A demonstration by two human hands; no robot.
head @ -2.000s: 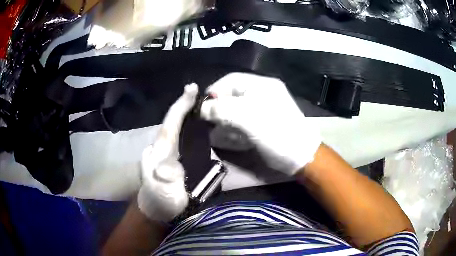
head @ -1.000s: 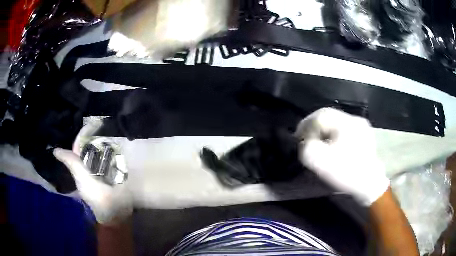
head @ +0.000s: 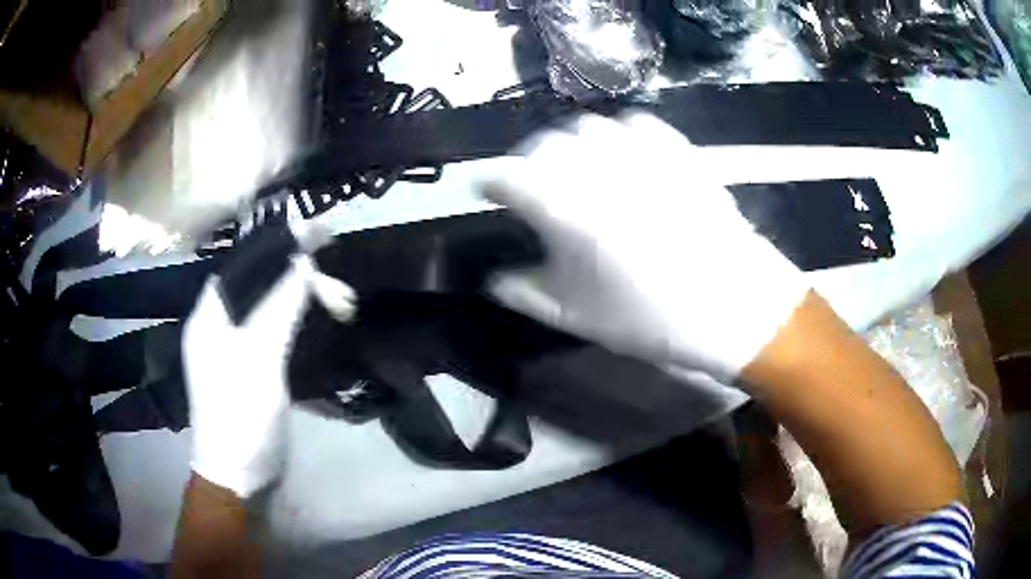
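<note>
My left hand [head: 243,368], in a white glove, is at the left with its fingers around a dark flat piece [head: 258,271]; I cannot tell if it is strap or buckle. My right hand [head: 656,249], gloved and blurred, is right of centre, with its fingers bent at a black webbing strap [head: 492,243]. A loose strap loop [head: 475,458] hangs below, between the hands. A small shiny piece [head: 360,396] shows beside it, partly hidden. Stacked straps [head: 808,221] with white-marked ends lie behind my right hand.
Black slide adjusters [head: 351,187] lie behind the straps. An open carton [head: 107,113] and pale bags [head: 232,124] are back left. Clear wrapped bundles [head: 599,45] are at the back. Tangled straps [head: 68,418] are at far left, crumpled plastic [head: 927,362] at lower right.
The view has shifted. My right hand has moved left and up over the straps. My left hand, earlier open under a shiny buckle, is now raised around a dark piece. The strap loop has opened out.
</note>
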